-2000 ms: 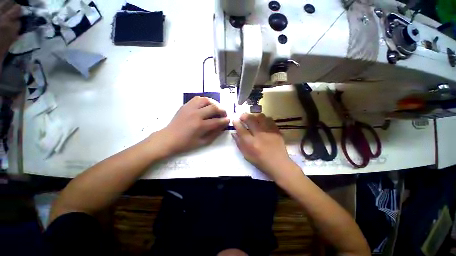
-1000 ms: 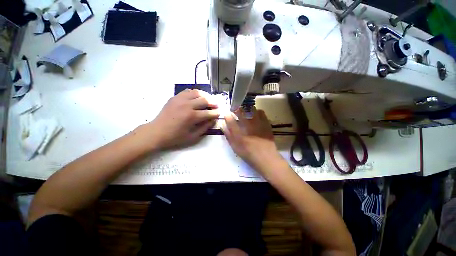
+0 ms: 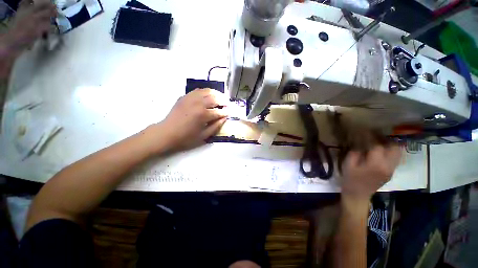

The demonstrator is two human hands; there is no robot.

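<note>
My left hand (image 3: 191, 120) is at the needle area of the white sewing machine (image 3: 325, 57), its fingertips on a dark fabric rectangle (image 3: 202, 86) that shows behind them. What lies under the fingers is hidden. A small pale piece (image 3: 268, 137) lies right of the needle, by a narrow dark strip (image 3: 285, 142). My right hand (image 3: 371, 166) is blurred, over the place of the red-handled scissors; its fingers and the loops cannot be made out. The black-handled scissors (image 3: 316, 159) lie just left of it.
A dark fabric stack (image 3: 142, 27) lies at the upper left. Another person's hand (image 3: 32, 29), partly blurred, is at the far left beside a black-and-white piece (image 3: 78, 14). Pale scraps (image 3: 42, 137) lie at the left. A printed ruler (image 3: 162, 177) runs along the front edge.
My right hand has left the needle and moved right to the scissors. The other person's hand has come back in at the far left, and the grey piece no longer shows there.
</note>
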